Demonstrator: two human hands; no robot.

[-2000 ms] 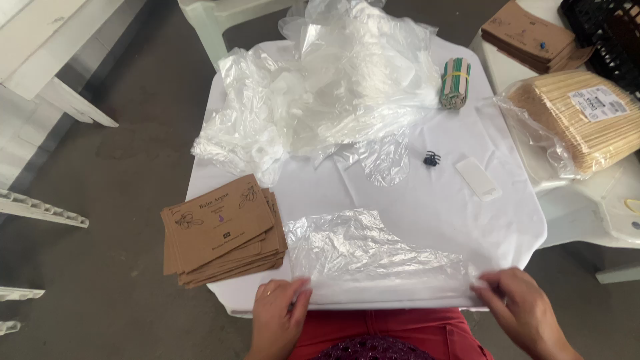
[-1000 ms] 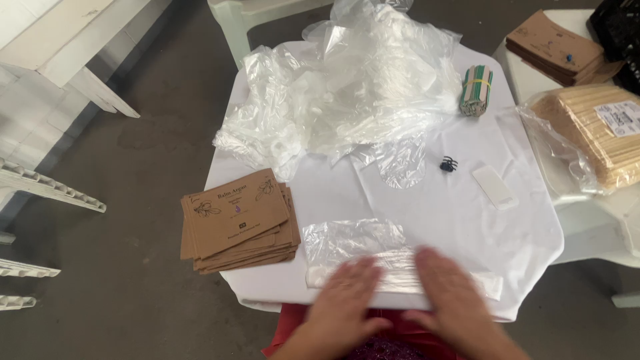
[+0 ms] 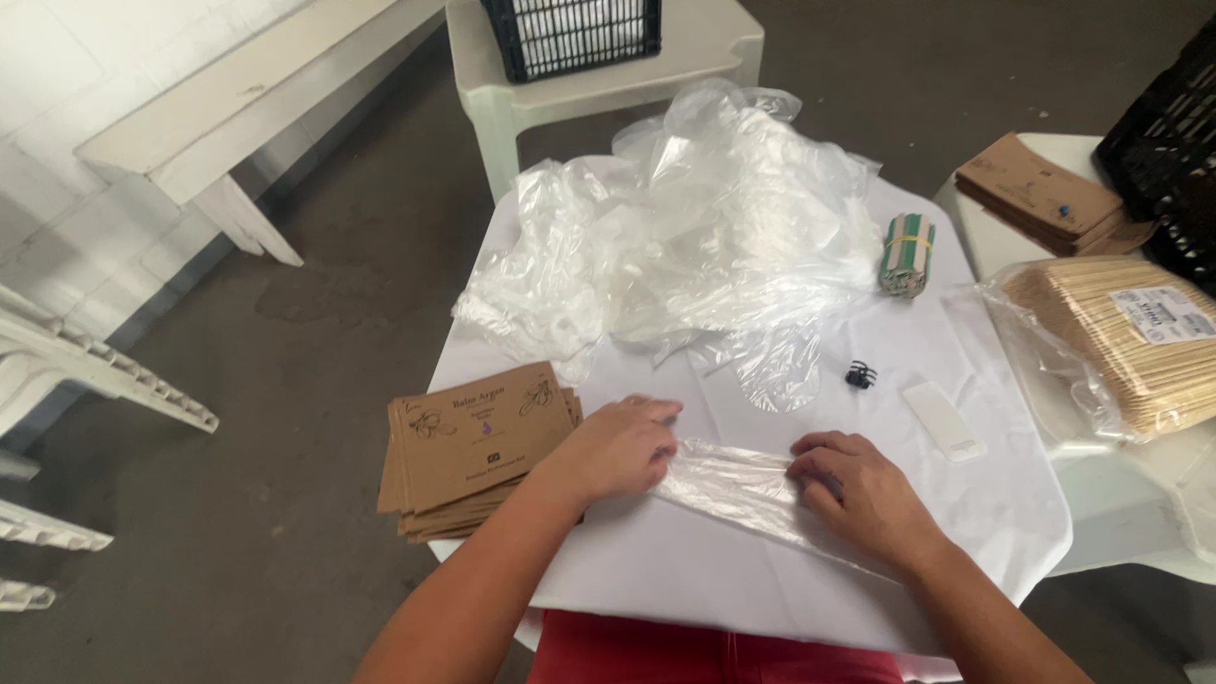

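A folded strip of clear plastic film (image 3: 736, 489) lies across the white-covered table (image 3: 684, 570) in front of me. My left hand (image 3: 627, 445) rests at its left end, fingers bent, beside a stack of printed brown cardboard sleeves (image 3: 480, 437). At the strip's right part is my right hand (image 3: 860, 489), fingertips touching the film; whether either hand pinches it I cannot tell. Behind them spreads a large heap of crumpled clear plastic bags (image 3: 684, 237). A small black claw hair clip (image 3: 861, 374) and a white card strip (image 3: 943, 421) lie beyond my right hand.
A banded green-and-white bundle (image 3: 908, 255) stands at the table's right. On a surface further right are a bag of wooden sticks (image 3: 1111, 332), more brown cardboard pieces (image 3: 1040, 195) and a black crate (image 3: 1168, 161). Another crate (image 3: 579, 33) sits on a white plastic chair (image 3: 608, 100) behind.
The film, spread wider two seconds ago, is now a narrower folded strip. My hands have moved from flat on its near part, one second ago, to its two ends. The view has shifted.
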